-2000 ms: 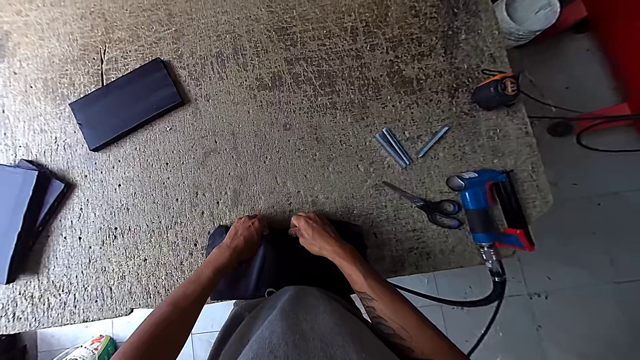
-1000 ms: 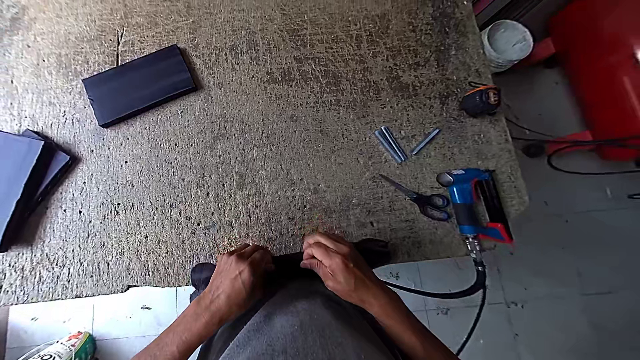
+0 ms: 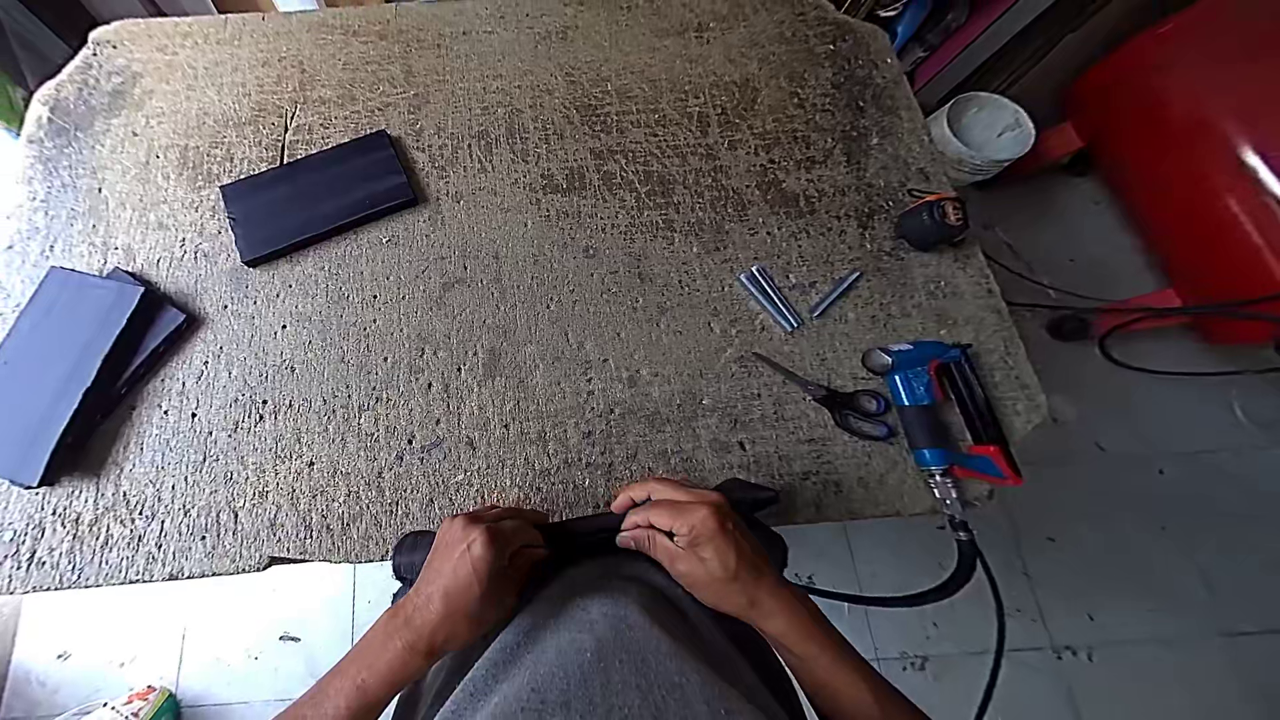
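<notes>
Dark fabric [image 3: 585,532] lies bunched at the near edge of the worn table, against my body. My left hand [image 3: 483,570] grips its left part, fingers curled over it. A short gap to the right, my right hand [image 3: 700,545] pinches the same fabric between thumb and fingers. What lies beneath the hands is hidden. To the right rest black-handled scissors [image 3: 835,400] and a blue pneumatic stapler [image 3: 925,405] on its air hose. Strips of staples [image 3: 775,298] lie above the scissors.
One dark covered rectangular panel [image 3: 320,197] lies at the upper left of the table [image 3: 560,260]; two more panels [image 3: 65,365] overlap at the left edge. An orange and black tape measure [image 3: 932,220] sits near the right edge, by a white bucket [image 3: 982,135]. A red tank [image 3: 1190,150] stands beyond.
Both hands have come nearer my body with the dark fabric, which was spread wider on the table edge two seconds ago. The panels, scissors and stapler have stayed in place.
</notes>
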